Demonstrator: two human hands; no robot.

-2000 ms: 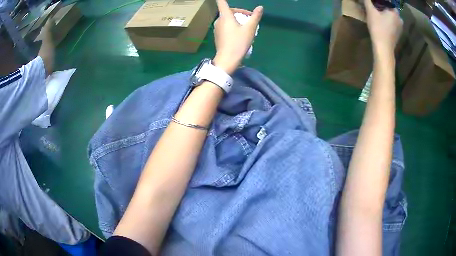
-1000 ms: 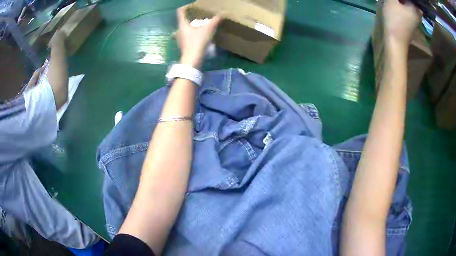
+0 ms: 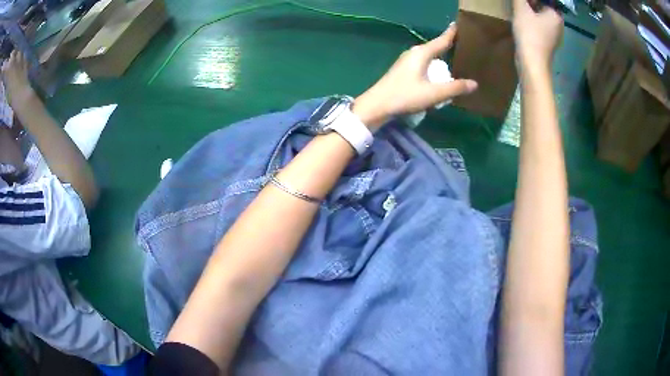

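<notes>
A brown carton (image 3: 485, 59) stands on the green table at the upper right, between my two hands. My left hand (image 3: 422, 81) is at its left side with thumb and index finger spread; a small crumpled white wad (image 3: 439, 72) sits in its other fingers. My right hand (image 3: 538, 33) is at the carton's upper right, cut close to the top edge, closed around a dark stick-like tool (image 3: 547, 6) that shows only in part. Whether either hand touches the carton is hard to tell.
A denim jacket (image 3: 411, 272) lies heaped under my forearms. More cartons stand at the right (image 3: 628, 95) and upper left (image 3: 121, 37). A thin green cord (image 3: 294, 4) crosses the far table. A person in a striped white sleeve (image 3: 44, 217) is at left, near a white sheet (image 3: 92, 128).
My left hand has moved right, from the carton at top centre to the one near my right hand. That carton now stands upright further right. My right hand has shifted slightly left.
</notes>
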